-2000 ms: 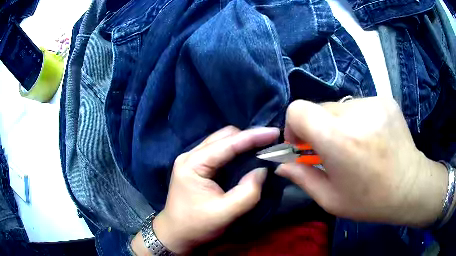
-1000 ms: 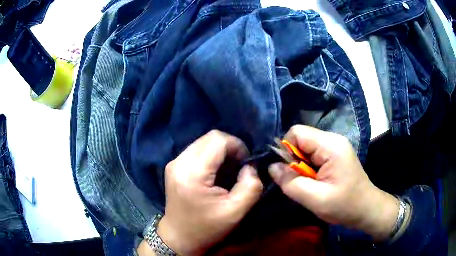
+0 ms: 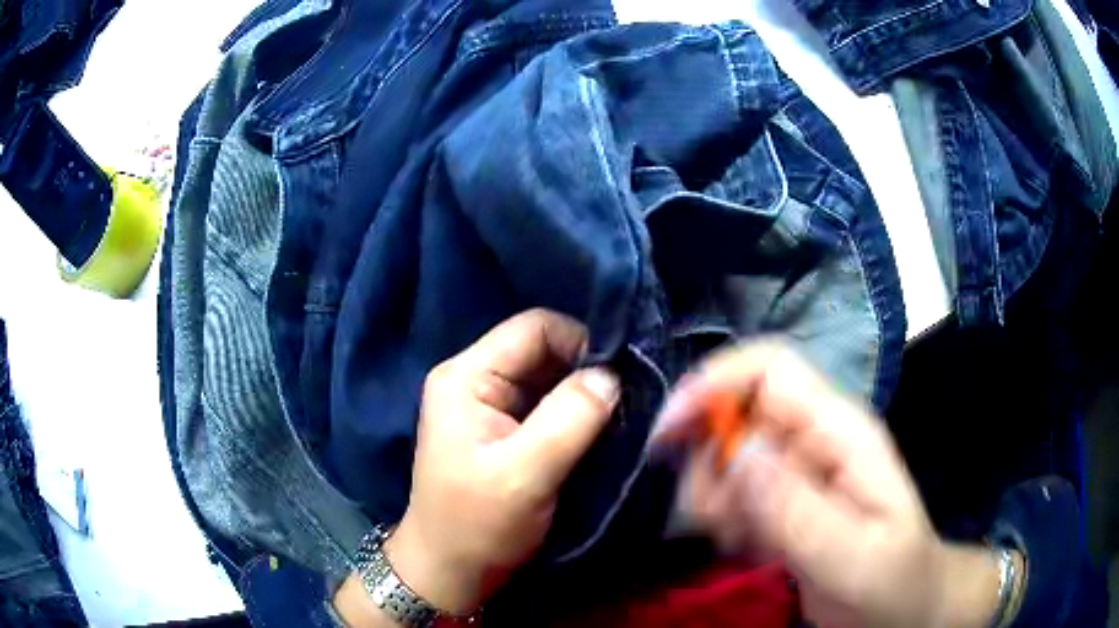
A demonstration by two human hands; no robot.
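A dark blue denim jacket (image 3: 491,209) lies bunched in front of me, its pale inside showing at left and right. My left hand (image 3: 509,448) pinches a fold of it between thumb and fingers near a seam (image 3: 632,264). My right hand (image 3: 798,472) is blurred, just right of the pinched cloth. It holds the thread snips (image 3: 726,423), of which only the orange handles show clearly; the blades are hidden or blurred. A curved, pale-stitched edge (image 3: 632,491) hangs between the hands. No loose thread can be made out.
A smartphone (image 3: 55,184) leans on a yellow tape roll (image 3: 126,239) at the upper left of the white table (image 3: 92,368). Another denim jacket (image 3: 982,184) lies at the right. More denim shows at the left edge. Red cloth (image 3: 699,599) shows at the bottom.
The snips' blades showed at the cloth earlier; now the right hand is blurred and turned, with the orange handles more upright. The pinched cloth has opened out, showing a curved stitched edge.
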